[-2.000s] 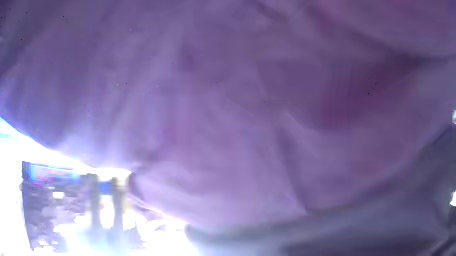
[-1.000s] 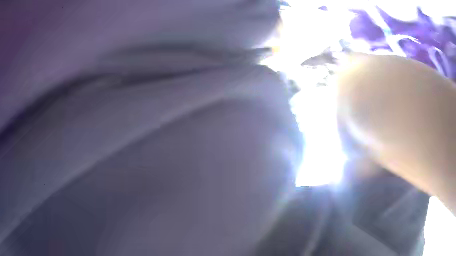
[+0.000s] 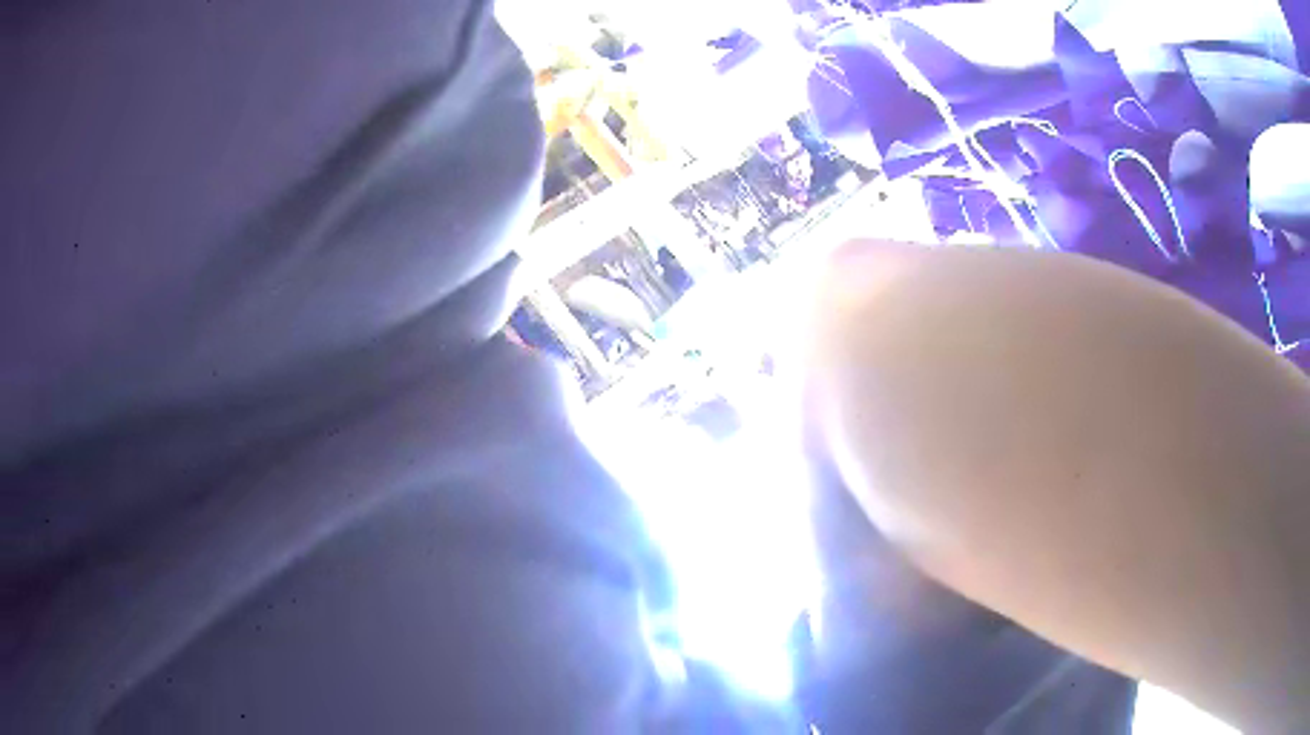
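A large, blurred, skin-coloured rounded shape (image 3: 1063, 460) fills the right side, very close to the camera. It runs in from the right edge; whether it is a finger or another part of an arm, and whose, I cannot tell. No hand shows clearly and nothing held is visible. Grey-blue cloth (image 3: 287, 359) with soft folds fills the left half, close to the camera. A loose heap of violet-blue and pale fabric pieces (image 3: 991, 86) with white thread-like strands lies at the upper right, partly hidden by the skin-coloured shape.
Between the cloth and the skin-coloured shape is an overexposed white gap (image 3: 733, 531). Above it, pale frame-like bars and dark cluttered items (image 3: 618, 287) show. A yellow-orange object (image 3: 596, 115) stands at the top. Dark cloth (image 3: 934, 646) lies below the shape.
The view has swung from close purple-grey cloth to the bright gap and fabric heap. Since one second ago, the skin-coloured shape appears larger and further left, and more of the heap shows.
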